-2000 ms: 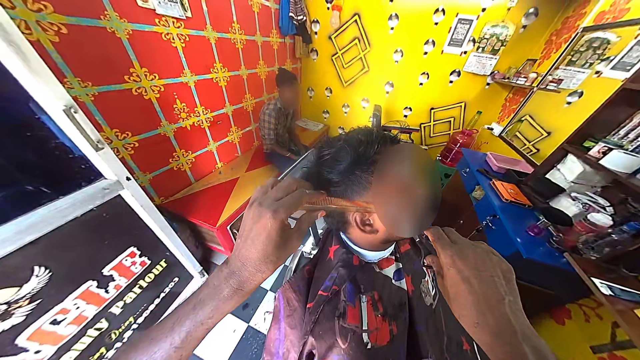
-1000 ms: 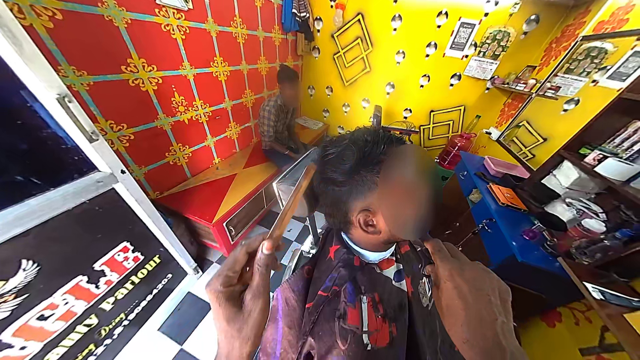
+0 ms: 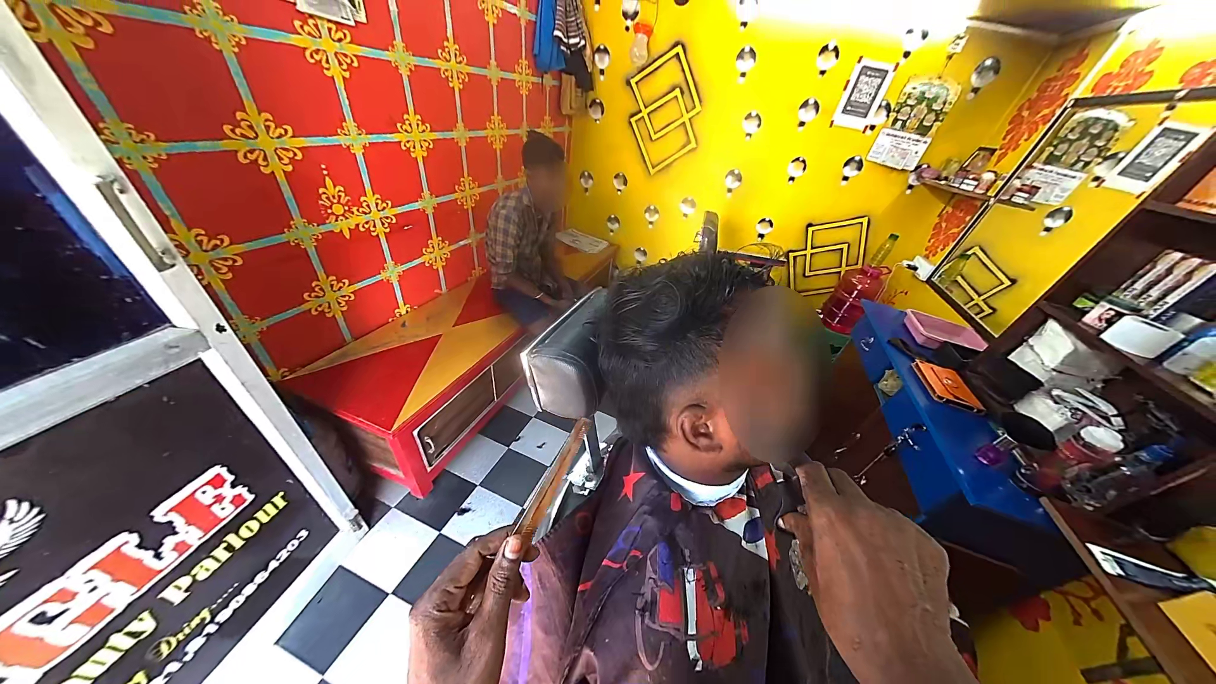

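A brown comb (image 3: 553, 483) points up and to the right from my left hand (image 3: 470, 603), pinched between thumb and fingers just left of the seated person's shoulder. My right hand (image 3: 869, 560) rests at the front of the barber cape (image 3: 655, 579), below the person's chin, its fingers bent; whether it holds something is hidden. The person's dark hair (image 3: 655, 332) is short at the side and longer on top. A white neck strip (image 3: 698, 486) circles the neck above the dark patterned cape. Behind the head is the chair's padded headrest (image 3: 565, 366).
Another person (image 3: 522, 233) sits on the red and yellow bench (image 3: 418, 366) at the back left. A blue counter (image 3: 936, 446) on the right bears an orange case (image 3: 948, 385) and a pink tray (image 3: 943, 331). Cluttered shelves (image 3: 1140, 332) stand at far right, a glass door (image 3: 180, 313) at left.
My left hand has moved down and away from the side of the head, where the comb lay near the ear two seconds ago. My right hand stays near the chin.
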